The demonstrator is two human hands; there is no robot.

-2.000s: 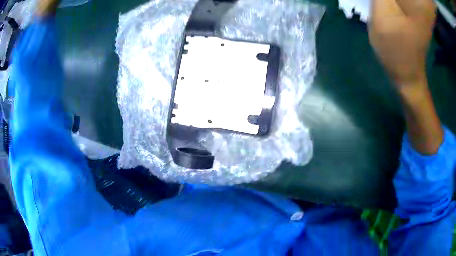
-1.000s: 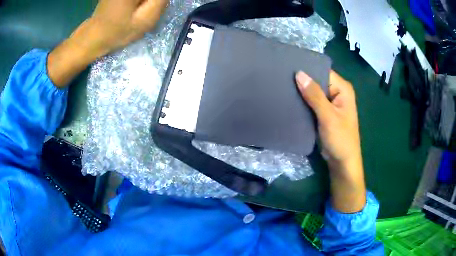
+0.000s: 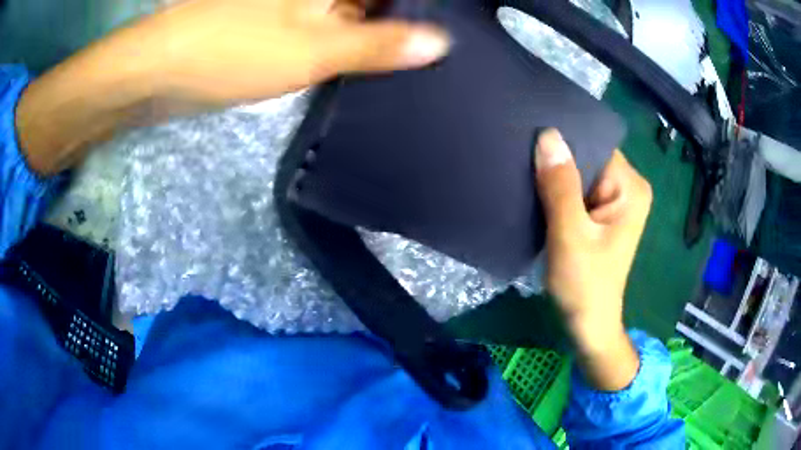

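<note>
A black bracket housing [image 3: 351, 272] with two long arms lies tilted over bubble wrap [image 3: 211, 211]. A flat dark grey pad [image 3: 439, 149] covers its face; the pale plate no longer shows. My right hand [image 3: 588, 237] grips the pad's right edge, thumb on top, fingers beneath. My left hand [image 3: 290, 53] lies at the pad's upper left, its thumb on the pad; its other fingers are cut off or hidden.
Pale metal plates [image 3: 672, 44] and dark strips [image 3: 742, 189] lie at the right of the dark green tabletop [image 3: 654, 264]. A black crate [image 3: 75, 299] is low left, green crates [image 3: 720, 395] low right. A white metal frame [image 3: 738, 334] stands at the right.
The pad now covers the plate that showed beside it. My left hand has come onto the pad. The housing is turned, its lower arm reaching over the front edge.
</note>
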